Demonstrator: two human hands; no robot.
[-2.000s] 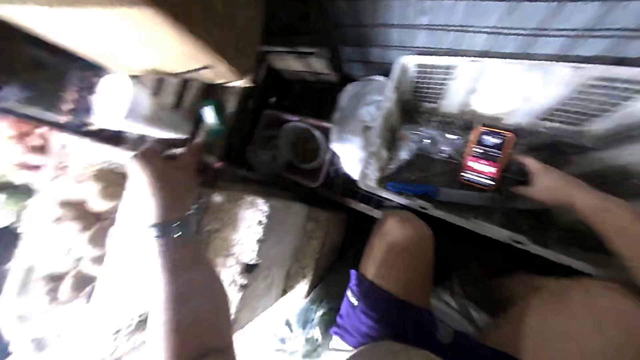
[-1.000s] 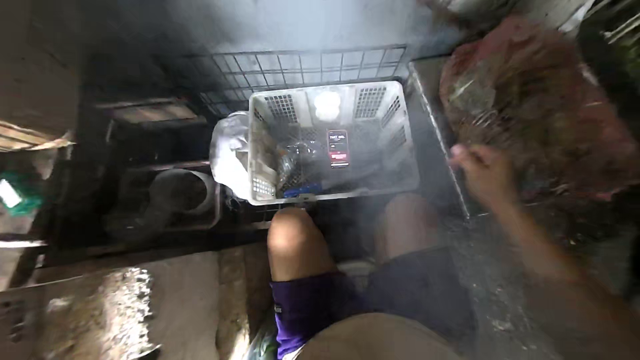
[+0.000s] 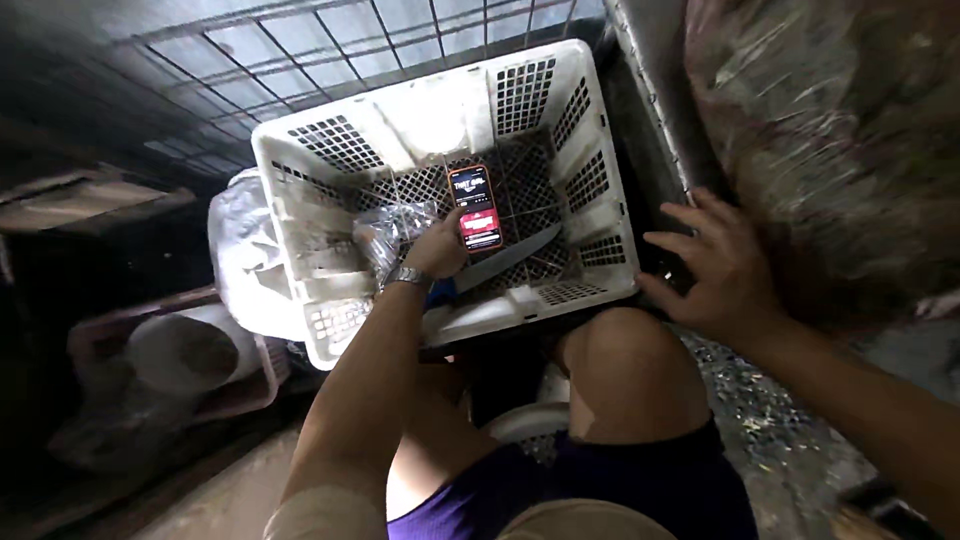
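A white plastic crate (image 3: 439,86) stands before my knees. A lit smartphone in an orange case (image 3: 475,208) lies in it on the mesh bottom. My left hand (image 3: 439,247), with a metal-band watch on the wrist, reaches into the crate, and a fingertip is at the phone's left edge. Below the phone lies a knife (image 3: 510,257) with a broad blade and a blue handle, partly hidden by my left hand. Clear plastic wrapping (image 3: 386,229) is left of the phone. My right hand (image 3: 724,266) has its fingers spread beside the crate's right rim and holds nothing.
A wire rack (image 3: 360,45) runs behind the crate. To the left are a white plastic bag (image 3: 244,255) and a pink crate (image 3: 266,375) with a white round container (image 3: 184,349). A large plastic-covered bundle (image 3: 810,127) is at the right, behind a metal edge (image 3: 649,97).
My left hand, out of view one second ago, is now in the crate at the phone. My right hand has moved from the plastic-covered bundle to beside the crate's right rim.
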